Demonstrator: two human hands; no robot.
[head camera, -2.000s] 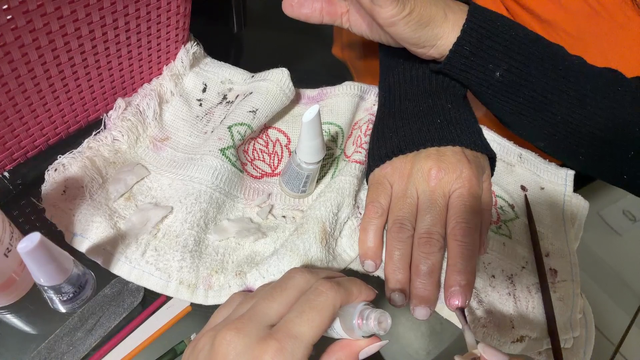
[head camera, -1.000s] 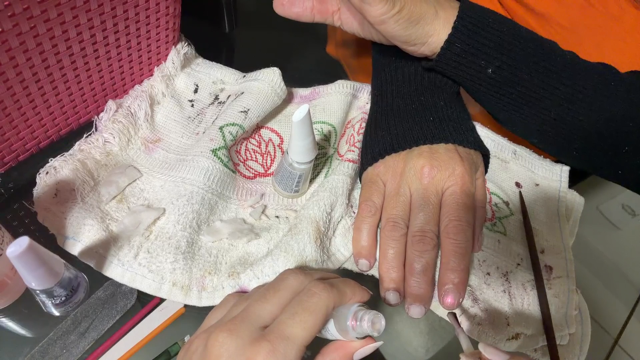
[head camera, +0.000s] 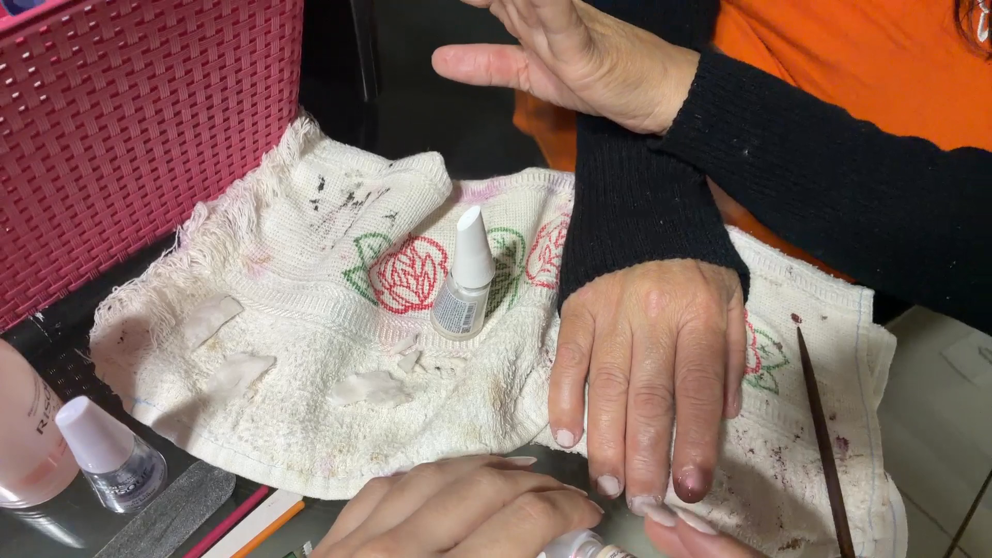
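Note:
My left hand (head camera: 457, 511) is curled around a small clear nail polish bottle (head camera: 575, 545) at the bottom edge. My right hand (head camera: 690, 535) is partly cut off; its fingertips are at a fingertip of another person's hand (head camera: 659, 372), and whether it holds a brush is hidden. That person's hand lies palm down over a white towel (head camera: 302, 434), one nail glossy and pinkish. A white-capped nail polish bottle (head camera: 465, 291) stands on the towel among cotton scraps (head camera: 372, 389). A thin dark pointed stick (head camera: 825, 442) lies at right.
A pink woven plastic basket (head camera: 147, 132) stands upper left. At lower left are a bottle of pink liquid (head camera: 27, 434), another polish bottle (head camera: 112, 457), a grey nail file (head camera: 174, 511) and thin sticks (head camera: 267, 531). The person's other hand (head camera: 589, 70) is raised, its black sleeve (head camera: 814, 163) crossing above.
My right hand has moved left, to the other person's fingertips; the brush it held earlier is out of sight. My left hand now covers more of the bottle.

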